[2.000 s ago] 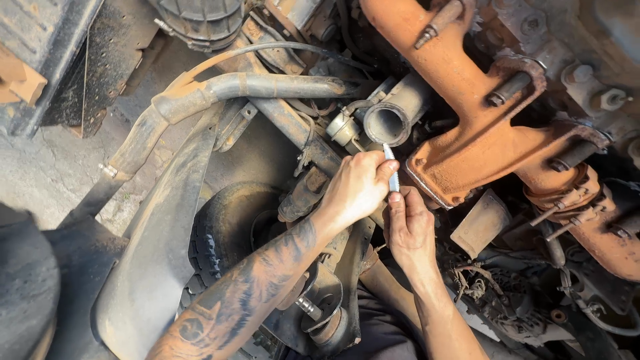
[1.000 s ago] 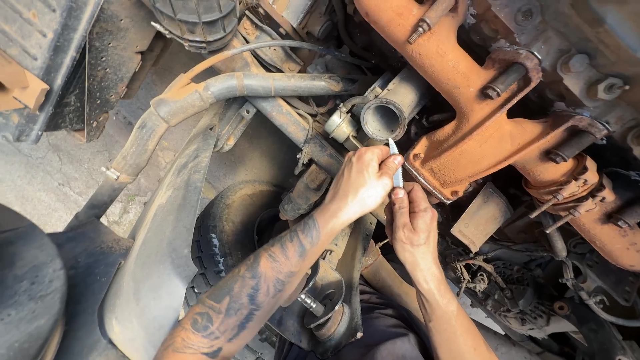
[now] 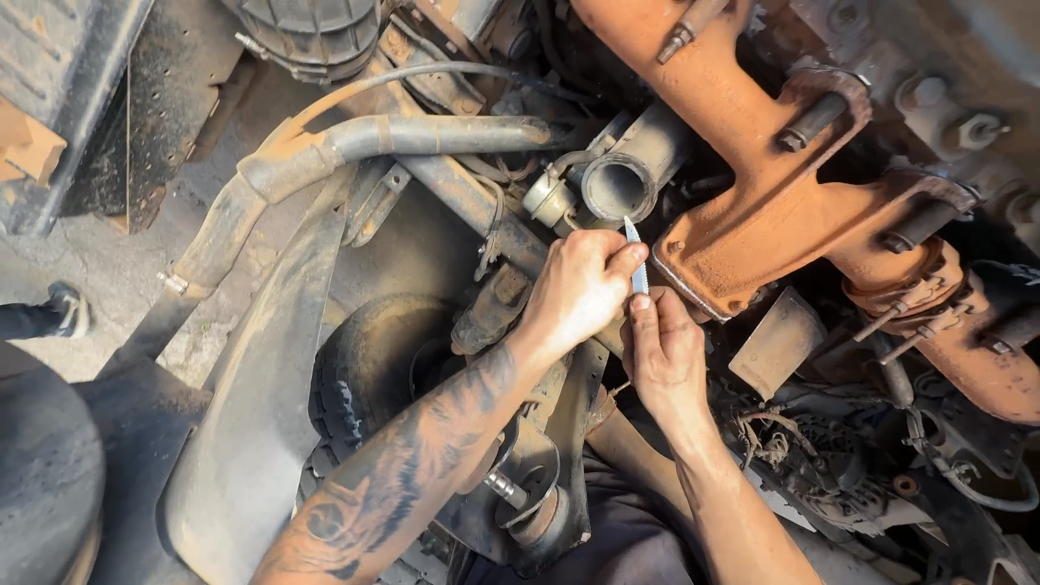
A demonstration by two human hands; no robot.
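My left hand (image 3: 581, 280) is closed, its thumb and bent fingers pinching the upper part of a small pale blade with a serrated edge (image 3: 639, 272). The blade's tip points up, just below the open mouth of a metal pipe (image 3: 619, 188); whether it touches the rim I cannot tell. My right hand (image 3: 666, 349) pinches the lower end between thumb and fingers. Right of the hands lies the flange of a rusty orange exhaust manifold (image 3: 723, 244). A small round metal canister, perhaps an actuator (image 3: 549, 200), sits left of the pipe mouth.
A rubber hose with a clamp (image 3: 215, 252) runs across the left. Below it are a curved panel (image 3: 252, 406) and a tire (image 3: 349, 390). Wiring (image 3: 772, 435) hangs at the lower right. Studs (image 3: 886, 321) stick out of the manifold joint. Another person's shoe (image 3: 69, 309) shows at the far left.
A person's shoe and lower leg have come into view at the left edge. Both hands keep nearly the same place and grip on the blade.
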